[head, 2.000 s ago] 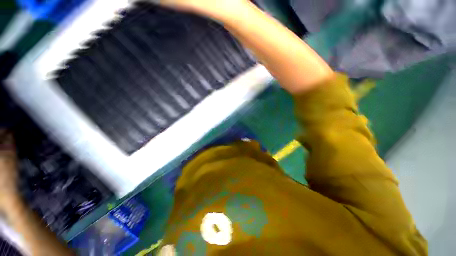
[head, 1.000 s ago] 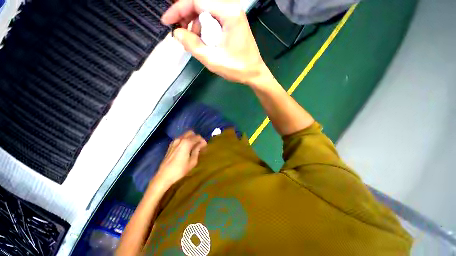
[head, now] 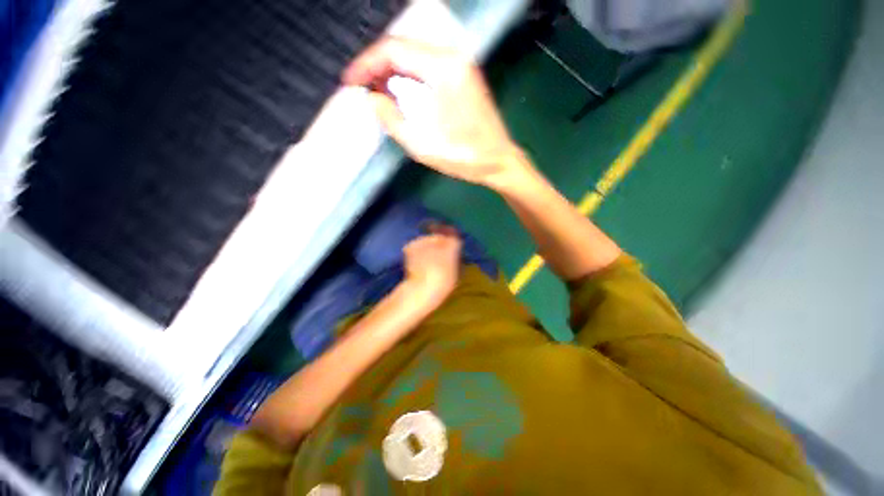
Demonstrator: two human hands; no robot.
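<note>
A row of long black housings (head: 184, 126) lies side by side on a white sheet (head: 281, 218) at the upper left. My right hand (head: 451, 111) is at the near edge of the row, fingers curled round a white hand tool (head: 412, 97). The thumb and fingertips are close together at the housing ends; whether they pinch a small part is hidden. My left hand (head: 433, 263) is curled in front of my waist, off the bench, and blurred. Something dark shows at its top, but I cannot tell if it is held.
A black tray heaped with thin black parts (head: 68, 407) is at the lower left. Part of a blue bin (head: 24, 44) is at the top left. A blue crate (head: 218, 431) is below the bench edge. Grey fabric (head: 645, 19) and a dark frame are at the top right, over green floor.
Since one second ago my left hand has moved right and slightly up across my waist, and its fingers look more curled. Two seconds ago it was near the parts tray. My right hand still holds the tool.
</note>
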